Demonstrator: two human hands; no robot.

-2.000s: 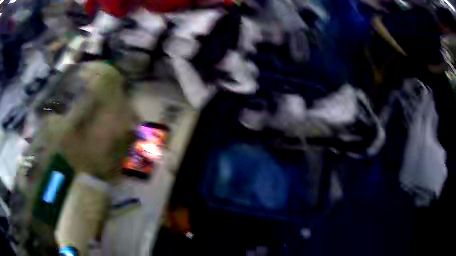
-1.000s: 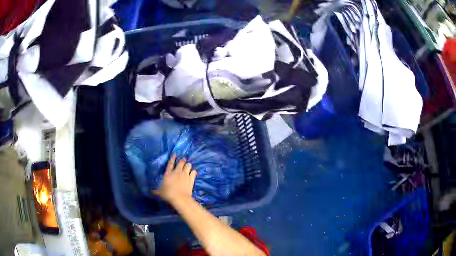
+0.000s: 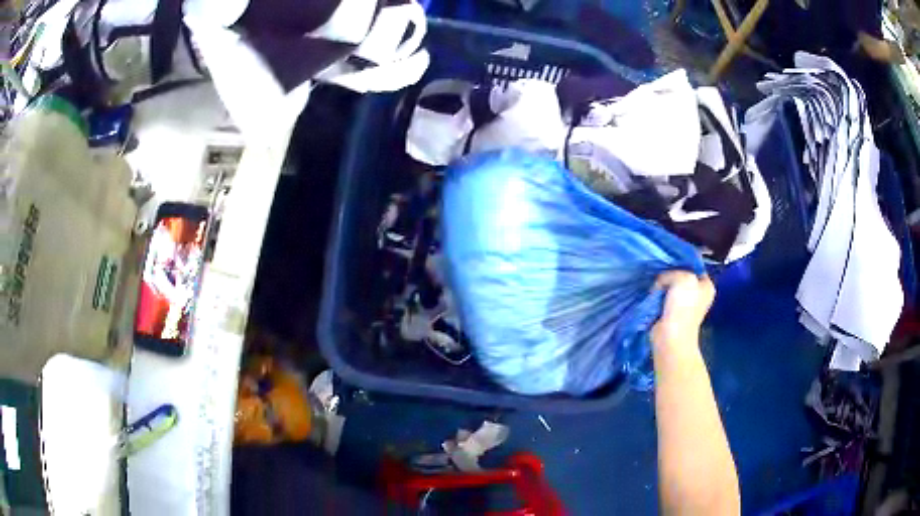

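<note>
My right hand (image 3: 684, 300) is shut on the gathered right end of the blue plastic bag (image 3: 535, 272). The bag is full and rounded, stretched to the left of my hand, over the dark blue slatted basket (image 3: 338, 302) on the floor. Its contents show only as a paler shape through the plastic. Small dark and white scraps lie inside the basket at left. A tied bundle of white and dark cut pieces (image 3: 646, 131) lies across the basket's far side, behind the bag. My left hand is not in view.
The beige sewing machine (image 3: 61, 242) stands at left on the white table (image 3: 242, 252), with a lit smartphone (image 3: 174, 277) and snips (image 3: 149, 431). More pieces (image 3: 293, 40) lie at the table's far end. Striped white pieces (image 3: 842, 202) hang at right. A red frame (image 3: 474, 479) is below.
My right hand has closed on the blue bag and pulled it up and to the right from the basket's bottom. The view has shifted left, showing more of the machine.
</note>
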